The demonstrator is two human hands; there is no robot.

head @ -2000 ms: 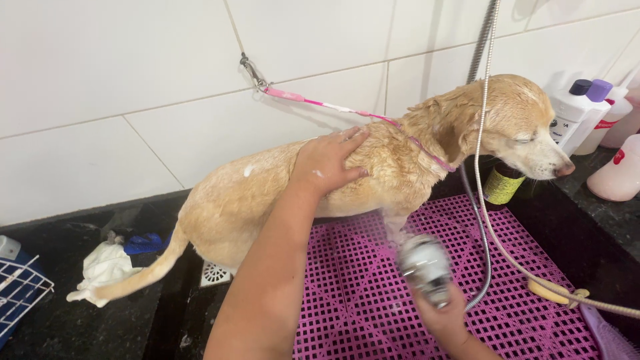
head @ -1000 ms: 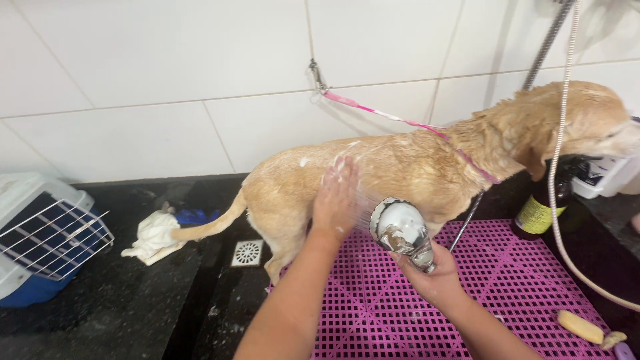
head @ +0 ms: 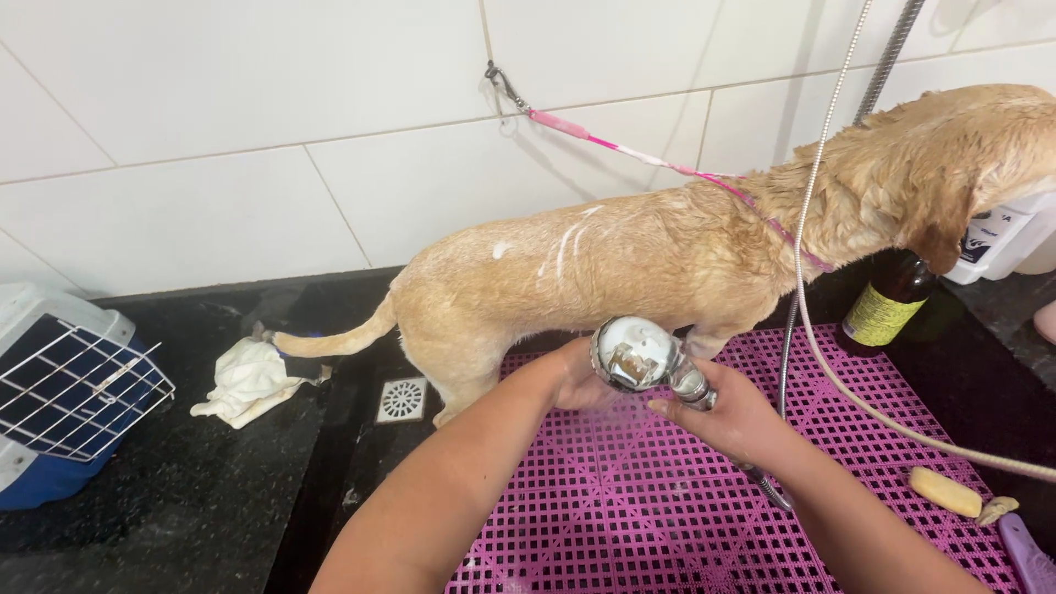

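A wet tan dog (head: 594,247) stands side-on with its head to the right, white streaks of lather on its back. A pink leash (head: 610,144) runs from its neck to a clip at the tiled wall. My right hand (head: 730,412) is closed around the handle of a chrome shower head (head: 639,355). Close behind and left of the shower head, below the dog's belly, is my left hand (head: 584,379), partly hidden by it; fine spray shows there. Under both hands lies a purple plastic grid mat (head: 627,511).
At left are a pet carrier (head: 66,396) with a wire door and a crumpled white cloth (head: 247,384). A floor drain (head: 402,400) lies behind the mat. At right are a dark bottle (head: 887,305), white jug (head: 998,235), pale hose (head: 858,396), yellow bar (head: 945,492) and purple-handled tool (head: 1031,553).
My left hand has left the dog's back and come down beside the shower head. White streaks show on the back where that hand was. The view has swung left since the oldest frame.
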